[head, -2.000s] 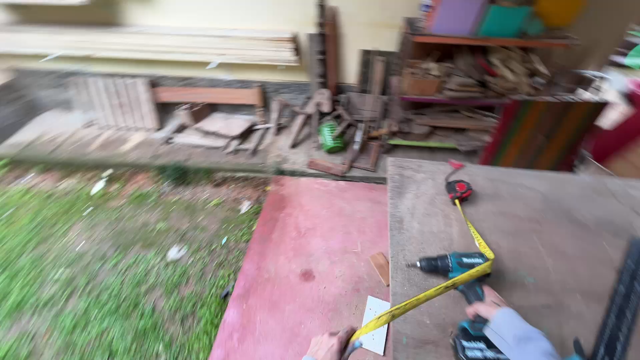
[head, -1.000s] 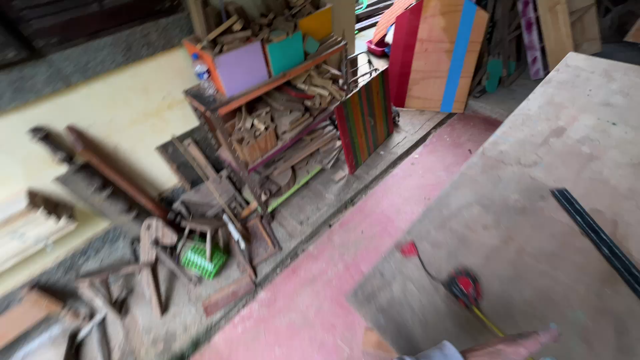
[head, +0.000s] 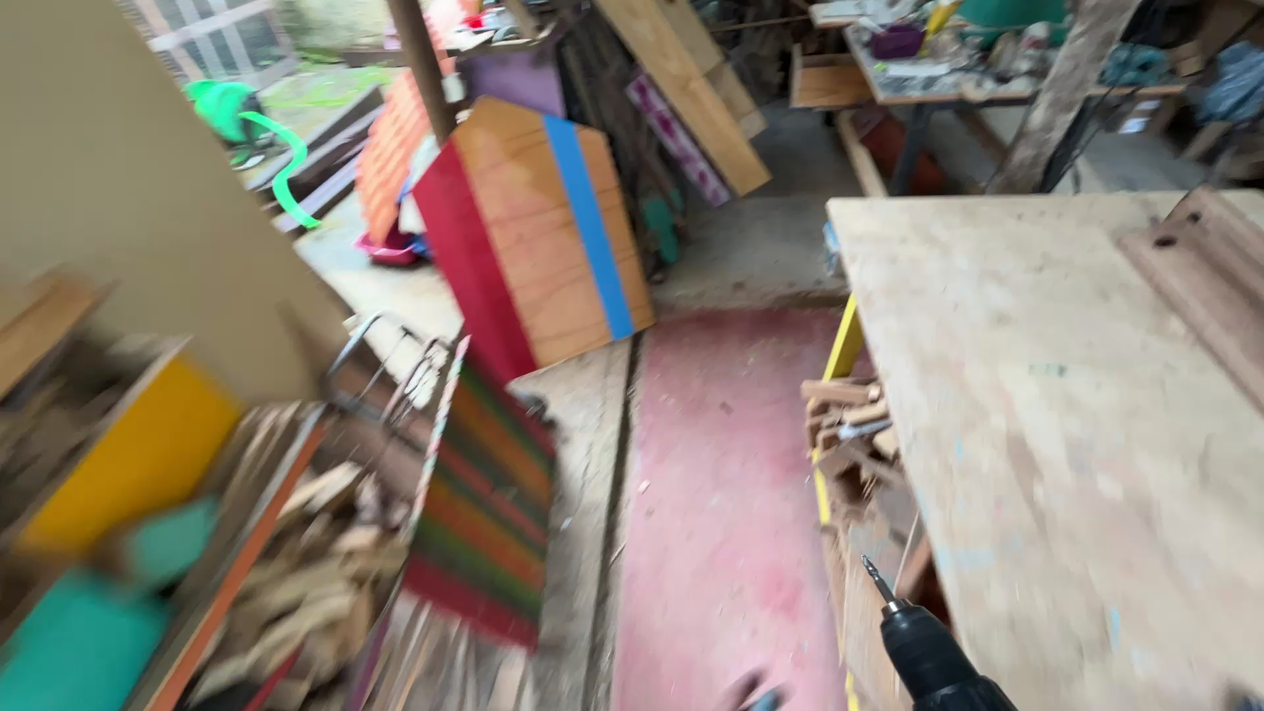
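The black chuck of a power drill [head: 933, 657] rises into the bottom right of the head view, beside the near left edge of a plywood-topped table [head: 1047, 415]. A metal drill bit [head: 877, 578] is fixed in it and points up and left. The drill's body and handle are cut off by the frame's bottom. Neither my left hand nor my right hand can be made out, so what holds the drill is hidden. A small blurred dark and bluish shape shows at the bottom edge, too unclear to name.
A red-painted floor strip [head: 731, 494] runs between the table and a striped board [head: 484, 494]. Wood offcuts [head: 854, 425] are piled under the table's edge. A shelf of scrap wood [head: 316, 592] stands left. Behind are a red-and-blue-striped panel [head: 538, 237] and a cluttered table [head: 987, 94].
The view has swung far to the right. Two seconds ago a hand was on the drill and the other on the yellow tape; hands and tape measure are now out of sight.
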